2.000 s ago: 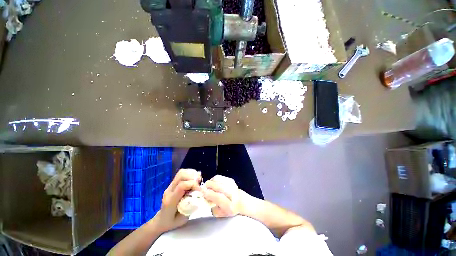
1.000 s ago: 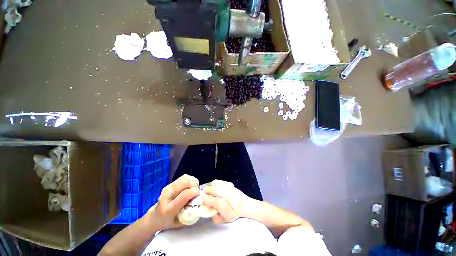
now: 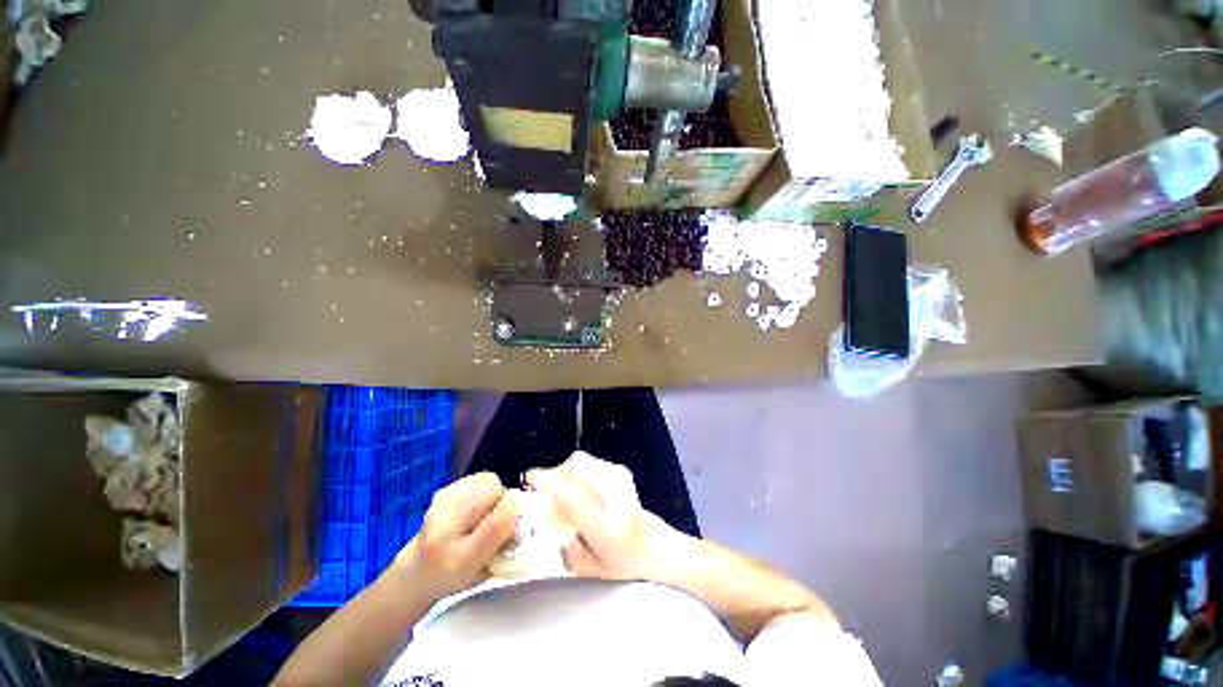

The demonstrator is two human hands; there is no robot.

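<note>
A cream plush piece (image 3: 531, 540) is held over my lap, low in the centre of the view. My left hand (image 3: 466, 526) grips its left side and my right hand (image 3: 600, 515) grips its right side. The fingers of both hands meet at its top edge, where a tiny dark spot shows; I cannot tell if it is an eye part. My fingers hide much of the piece. The hand press (image 3: 520, 108) stands on the table beyond, its base plate (image 3: 550, 314) near the table edge with no hand on it.
Dark eye parts (image 3: 653, 246) and white washers (image 3: 767, 258) lie right of the press base, with cartons of both behind. A phone (image 3: 876, 291), a wrench (image 3: 951, 177) and a bottle (image 3: 1124, 192) lie farther right. White plush pieces (image 3: 352, 128) lie left. A carton (image 3: 255, 510) and blue crate (image 3: 384, 490) stand lower left.
My fingers have shifted on the plush piece, and both hands now close over its top edge. The piece stays over my lap. The camera view has shifted slightly.
</note>
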